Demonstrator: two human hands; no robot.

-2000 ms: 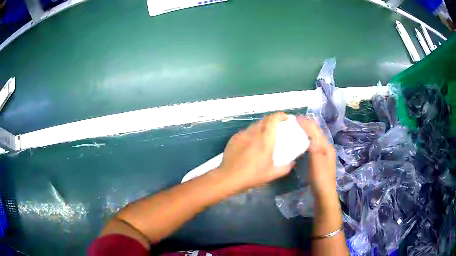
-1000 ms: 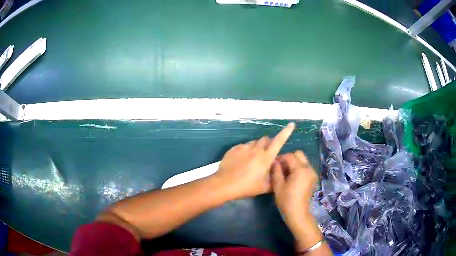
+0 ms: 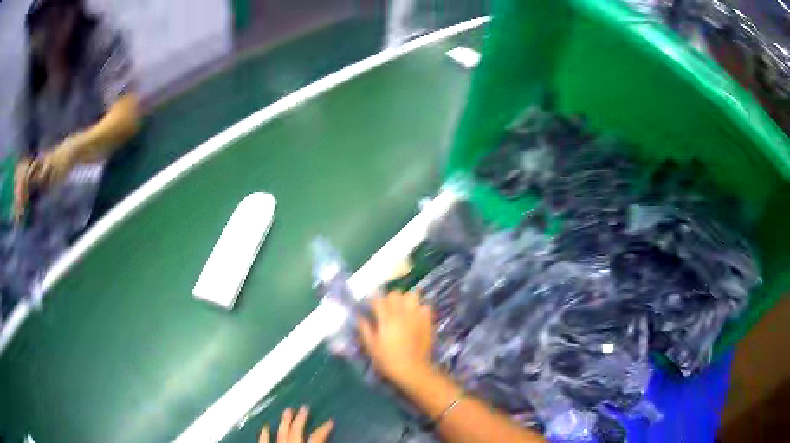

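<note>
My right hand [image 3: 400, 336] is blurred and lies on a crumpled polybag [image 3: 345, 298] draped over the white rail, at the left side of the polybag pile [image 3: 554, 303]. Whether its fingers grip the bag is not clear. My left hand [image 3: 297, 427] is cut off by the bottom edge; only its spread fingers show, with nothing visible in them. A white plastic unit [image 3: 236, 251] lies on the green conveyor belt, beyond the rail.
A green crate [image 3: 641, 86] full of dark bags stands at the right, above a blue bin [image 3: 689, 400]. The white edge rail [image 3: 260, 374] runs diagonally. Another white unit [image 3: 463, 57] lies at the far belt. A person [image 3: 78, 95] is across the belt, bags near their hands.
The view has swung right towards the crate. My hands have parted; the right has reached the bag on the rail. The white unit under my left forearm is no longer in view.
</note>
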